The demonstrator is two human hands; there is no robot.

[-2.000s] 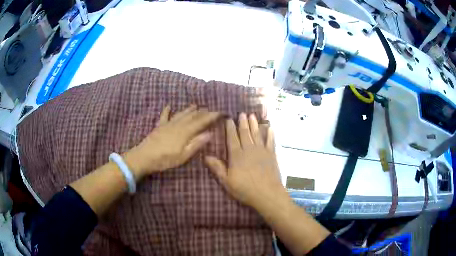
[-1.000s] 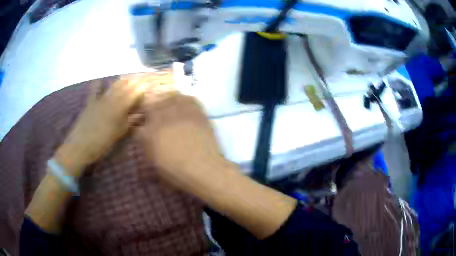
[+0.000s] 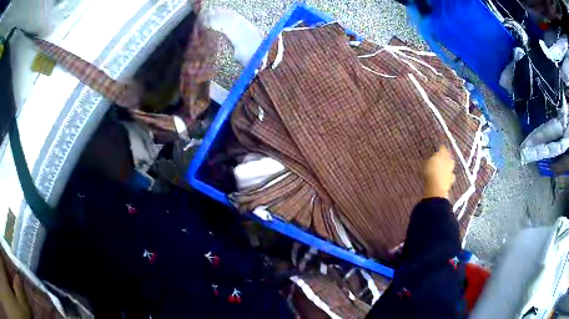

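My right hand [image 3: 440,172] is on the right part of a pile of brown checked cut pieces [image 3: 355,124] with white edges. Its fingers touch the top piece near a white strip; whether they pinch it cannot be told. The pile lies in a blue crate [image 3: 219,132] and reaches over its far right side. My left hand [image 3: 14,294] is cut off at the lower left edge, beside checked fabric with a white edge [image 3: 38,288]; its fingers are unclear.
The white machine table [image 3: 28,93] with a ruler strip curves along the left. A dark green strap [image 3: 24,168] and a checked strip [image 3: 84,70] hang over it. More checked pieces [image 3: 324,293] lie below the crate. Another blue crate [image 3: 462,43] with dark fabric stands upper right.
The view has swung right and down from the sewing machine to the crate. My right hand has left the fabric at the needle and is on the pile. My left hand is now at the lower left edge.
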